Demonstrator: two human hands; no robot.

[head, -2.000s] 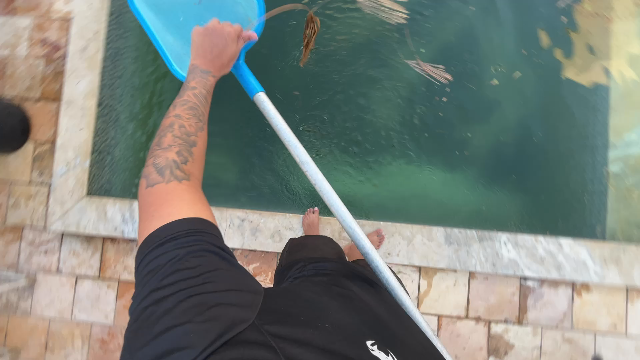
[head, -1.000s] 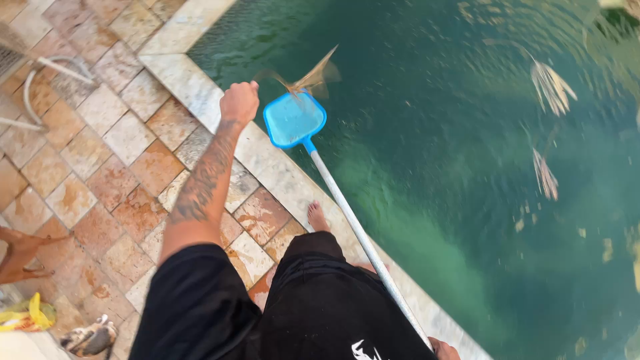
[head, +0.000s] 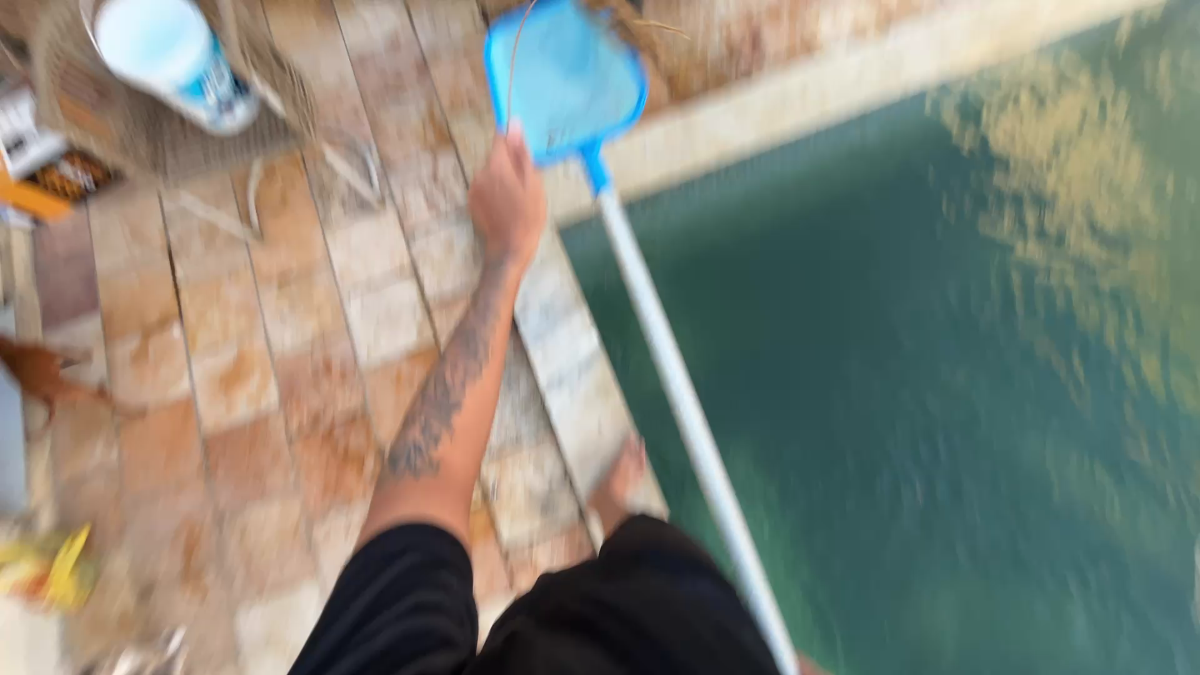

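My left hand [head: 509, 202] is closed on a thin brown stem that runs up across the blue pool skimmer net [head: 569, 84], beside the net's lower left rim. A dried brown leaf or frond [head: 630, 33] lies at the net's upper right and is blurred. From the net a pale metal pole [head: 680, 384] runs down over the pool's edge to the bottom of the view. Only a small piece of my right hand [head: 812, 667] shows there, at the pole; its grip is mostly hidden.
Green pool water [head: 891, 403] lies to the right, edged by pale stone coping [head: 572, 347]. My bare foot [head: 622, 478] is on the coping. A white and blue bucket [head: 173, 56] stands on a woven chair [head: 164, 141] at upper left. A yellow bag [head: 56, 572] lies lower left.
The view has swung toward the paving and chair. The skimmer net, over water earlier, is now above the paving and coping, with my left hand beside it.
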